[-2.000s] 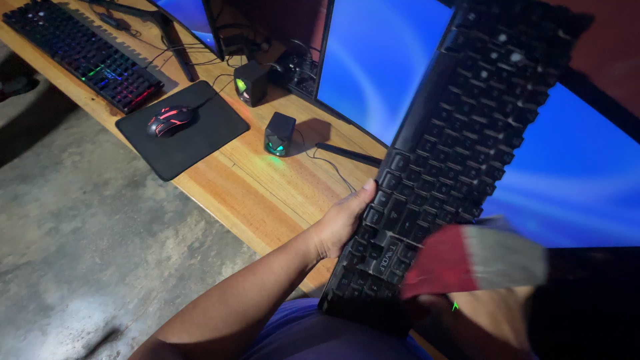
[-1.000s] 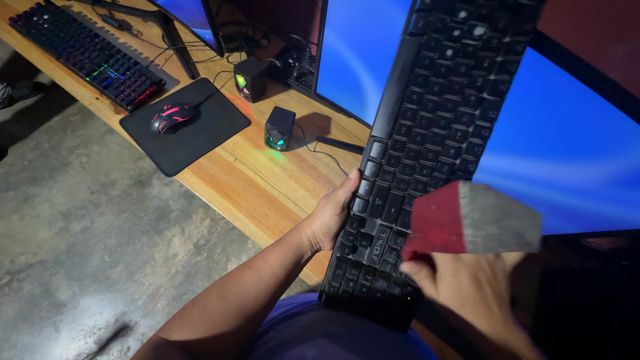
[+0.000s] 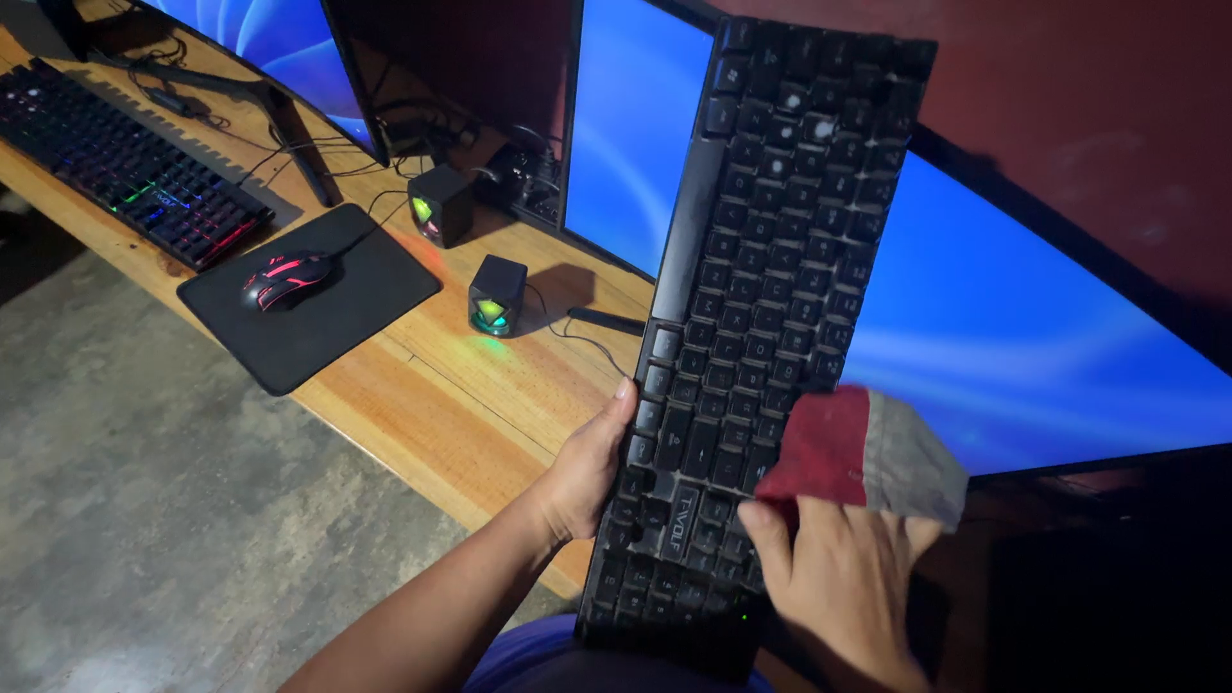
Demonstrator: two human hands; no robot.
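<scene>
A black T-Wolf keyboard (image 3: 741, 318) is held upright and slightly tilted in front of me, its keys facing me and its lower end near my body. My left hand (image 3: 592, 472) grips its left edge, thumb on the rim and fingers hidden behind. In my right hand (image 3: 837, 577) is a red and grey cloth (image 3: 866, 452), which covers the fingertips and lies against the right side of the keys. Several whitish spots show among the upper keys. A small green light glows near the keyboard's lower end.
Behind the keyboard stands a lit monitor (image 3: 1039, 327). The wooden desk (image 3: 423, 404) holds a mouse pad (image 3: 375, 289) with a lit mouse (image 3: 287, 279), two small speakers (image 3: 498, 296) (image 3: 440, 207), another keyboard (image 3: 135, 164), a second monitor (image 3: 279, 48) and loose cables. Concrete floor lies at left.
The right hand with the cloth has shifted slightly over the keys, staying near the keyboard's right side. The left hand keeps its hold on the left edge.
</scene>
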